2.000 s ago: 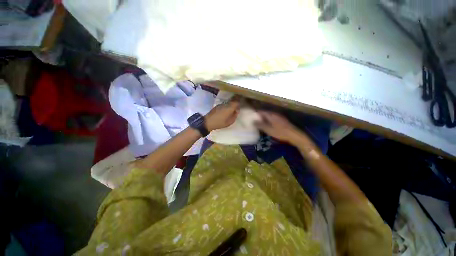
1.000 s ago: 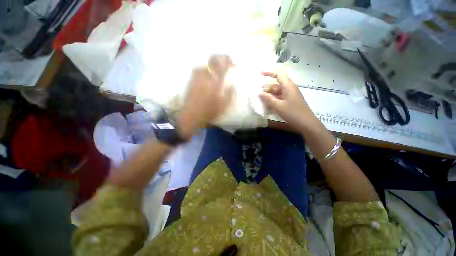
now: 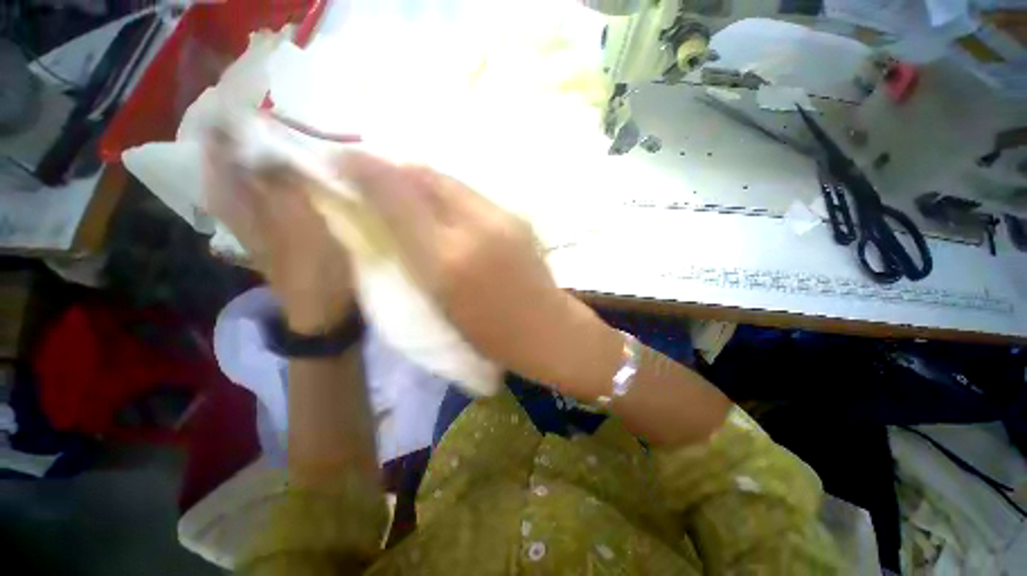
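Observation:
My left hand (image 3: 282, 231), blurred, with a dark watch, is at the table's left front edge and grips a cream fabric piece (image 3: 411, 321). My right hand (image 3: 479, 253), with a silver bangle, is beside it and holds the same piece, which hangs down between my wrists. The fingertips of both hands are blurred or partly hidden by cloth. A larger cream fabric heap (image 3: 451, 90) glares under the lamp behind my hands, its outline washed out.
Black shears (image 3: 862, 214) lie on the machine bed at the right, near small dark tools (image 3: 952, 214). A printed ruler (image 3: 833, 287) runs along the front edge. A red bin (image 3: 141, 107) stands at the upper left. White-lilac cloth (image 3: 253, 349) hangs below the table.
Both hands rose from the lap to the glaring fabric, then moved left together. They now hold a cream piece lifted clear of the heap, over the table's front edge.

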